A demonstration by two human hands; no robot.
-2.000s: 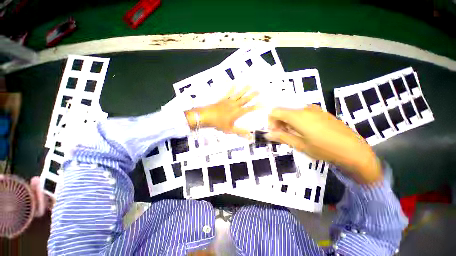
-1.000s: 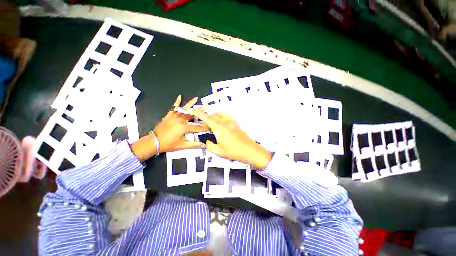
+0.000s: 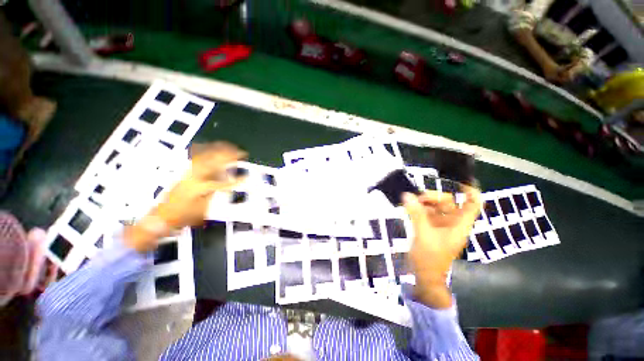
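Note:
My left hand [image 3: 194,189], blurred, grips the left end of a white carrier sheet [image 3: 220,204] with dark windows, between the left sheets and the centre pile. My right hand [image 3: 439,229] is raised over the right side of the pile. Its fingertips hold a small dark piece [image 3: 399,187], and a larger dark piece [image 3: 455,166] shows above the fingers. The centre pile of carrier sheets [image 3: 321,190] has rows of black squares along its near edge; its middle is washed out by glare.
Overlapping white grid sheets [image 3: 191,95] lie at left. A stack of sheets with black squares [image 3: 512,224] lies at right. Beyond the white rail [image 3: 282,107], red phones [image 3: 224,56] sit on the green conveyor [image 3: 272,74]. A pink fan [image 3: 13,257] stands at left; another person's arm [image 3: 540,53] is opposite.
My hands, together over the left edge of the pile a second ago, have parted. The left moved left with a sheet; the right moved right with dark pieces. The camera view has shifted.

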